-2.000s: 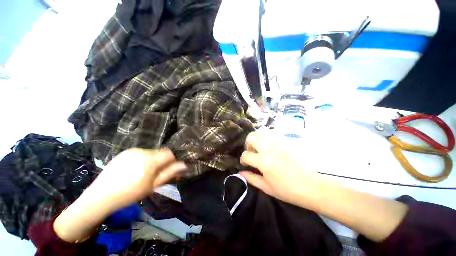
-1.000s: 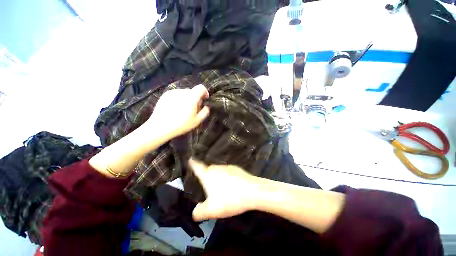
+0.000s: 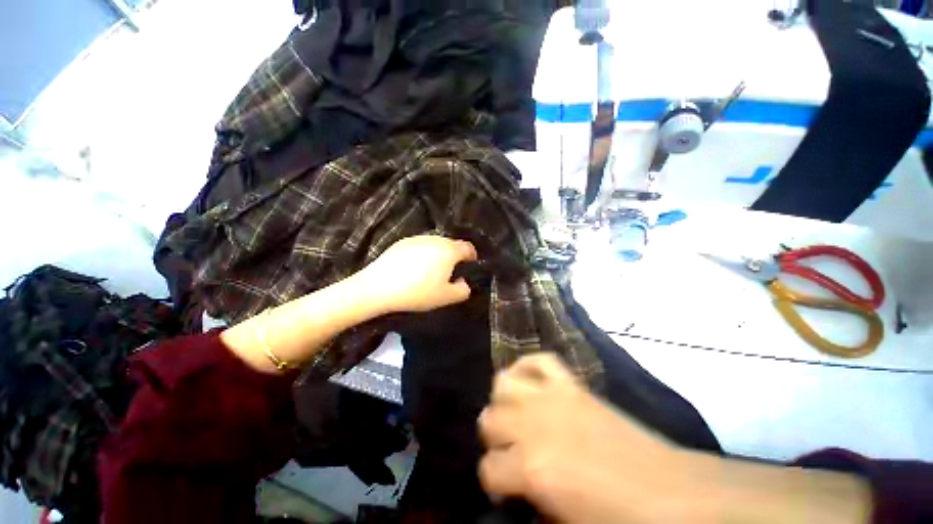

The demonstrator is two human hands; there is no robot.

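The dark plaid garment (image 3: 338,200) lies heaped left of the needle, with its right edge by the presser foot (image 3: 558,251). Plain black fabric (image 3: 445,394) hangs from it toward me. My left hand (image 3: 425,271) pinches the cloth near the middle of the heap, left of the foot. My right hand (image 3: 537,430), slightly blurred, is closed on the lower part of the garment nearer to me, its fingertips partly hidden. The white sewing machine (image 3: 716,72) with a blue stripe stands behind.
Scissors (image 3: 827,297) with one red and one orange-yellow handle lie right of the needle. A black strip (image 3: 870,102) drapes over the machine arm. A second dark plaid pile (image 3: 67,379) is at the lower left. A graduated scale (image 3: 368,379) shows along the table's front edge.
My left hand has moved right and down on the cloth. My right hand has moved right and toward me and closed on the garment. A plaid section now lies between the foot and my right hand.
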